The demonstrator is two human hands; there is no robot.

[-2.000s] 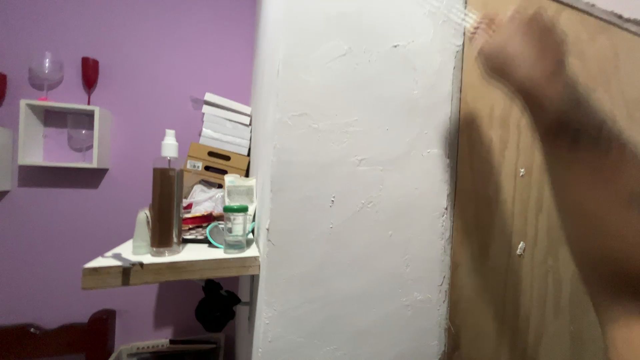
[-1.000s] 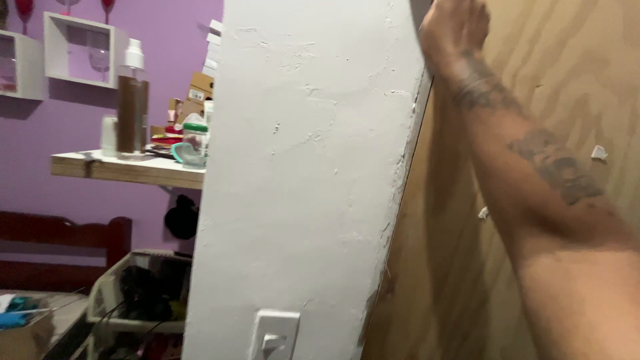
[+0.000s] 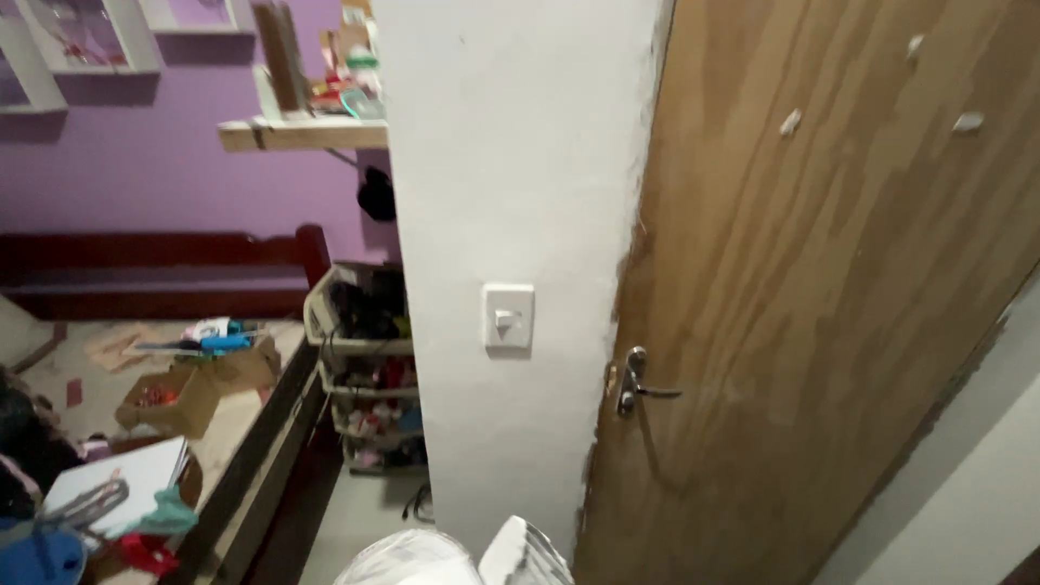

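Observation:
Neither of my hands shows in the head view at this moment, so what they hold cannot be told. At the bottom edge is a rounded, white-smeared object [image 3: 406,559], partly cut off. Beside it stands a white-coated, angular piece [image 3: 524,556] with grey streaks; its kind is unclear. Above them rises a white wall section [image 3: 520,187] with a rough right edge, and a white light switch [image 3: 509,317] is fixed on it. To its right is a closed wooden door [image 3: 780,325] with a metal lever handle [image 3: 650,390] and several small white patches.
At left, a wooden shelf [image 3: 305,136] holding bottles and boxes juts out at the wall section. Below it stands a tiered plastic rack [image 3: 370,347] full of items. A wooden bed frame [image 3: 244,496] bears a cardboard box [image 3: 175,398], papers and cloths. A cable [image 3: 418,504] lies on the floor.
The tattooed arm and hand, earlier raised at the upper edge between wall and door, are out of view. The view has tilted down, bringing in the door handle and the white-smeared objects.

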